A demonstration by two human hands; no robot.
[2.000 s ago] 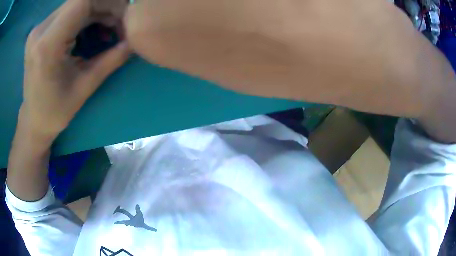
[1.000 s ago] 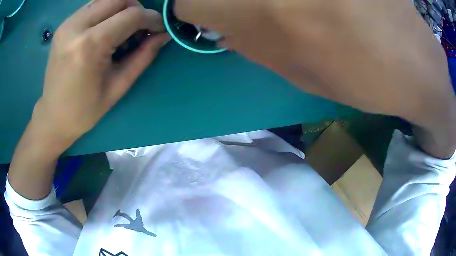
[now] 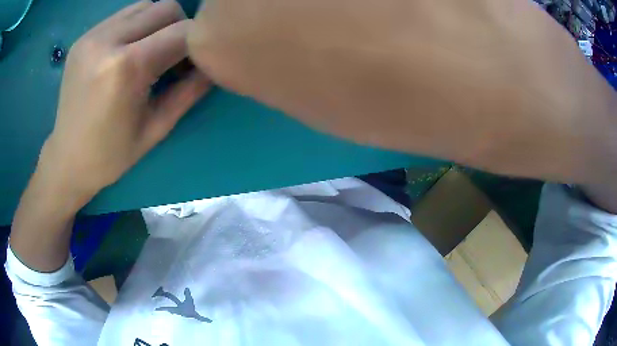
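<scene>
My left hand (image 3: 111, 94) is at the upper left over the dark green bench top (image 3: 270, 149). Its fingers are curled and its fingertips meet my right hand. My right hand (image 3: 237, 34) is blurred at the top edge, with its forearm crossing from the right. The hands and forearm hide what lies between the fingers. No teal housing shows between them. I cannot tell what either hand holds.
A teal curved rim (image 3: 26, 15) shows at the top left corner. A small dark round spot (image 3: 57, 54) is left of my left hand. A heap of motors and wires (image 3: 575, 20) is at the upper right, beside something blue. Cardboard (image 3: 490, 260) is below the bench edge.
My right hand and forearm have moved left against my left hand. The teal housing rim with a silvery part, seen under my right hand one second ago, is now out of sight.
</scene>
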